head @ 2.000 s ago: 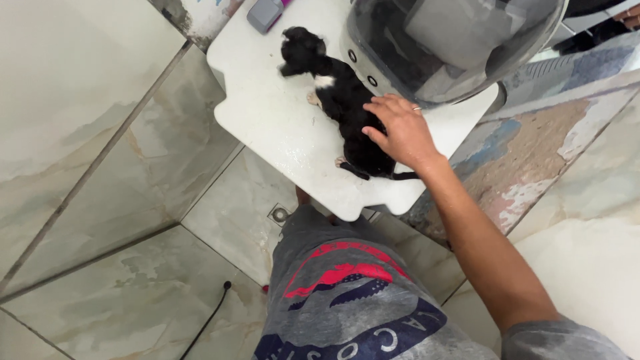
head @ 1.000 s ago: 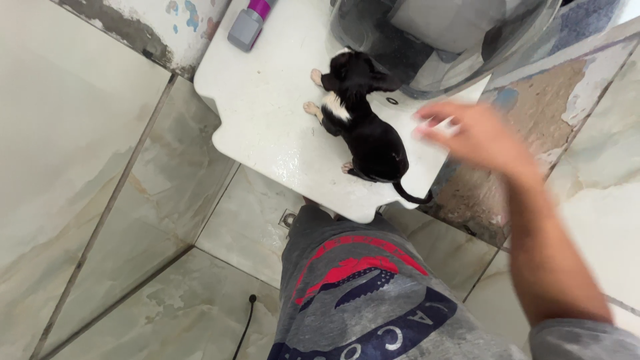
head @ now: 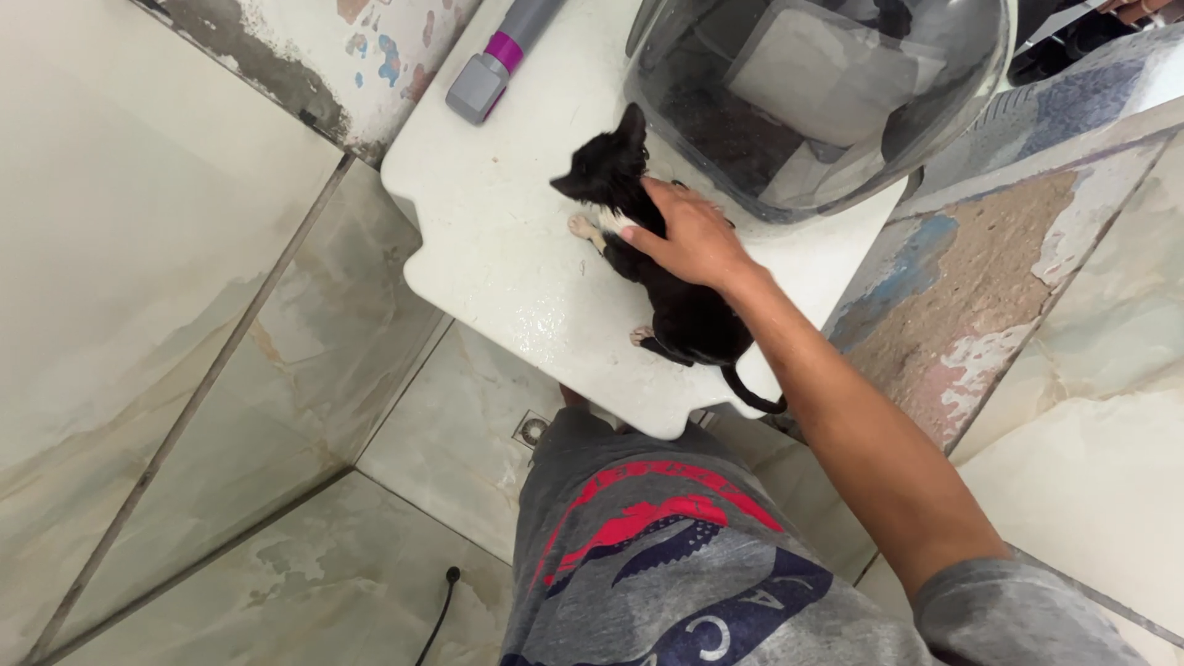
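A small black kitten (head: pixel 698 324) with a white chest and pale paws lies on a white plastic table (head: pixel 518 268), its head toward the upper left and its tail over the table's edge. My right hand (head: pixel 694 231) rests across its shoulders and upper back, thumb near the white chest and fingers at the neck; whether it grips cannot be made out. Behind the kitten stands a clear, smoky plastic dome (head: pixel 814 102) with pale items inside. My left hand is out of view.
A grey and purple handheld device (head: pixel 490 74) lies at the table's upper left. Tiled walls and a peeling wall section (head: pixel 962 296) flank the table. On the tiled floor are a round drain (head: pixel 531 430) and, lower down, a thin black cable (head: pixel 439 615).
My right hand, off the kitten one second ago, is back on its shoulders. The kitten's head has turned from facing the dome toward the upper left.
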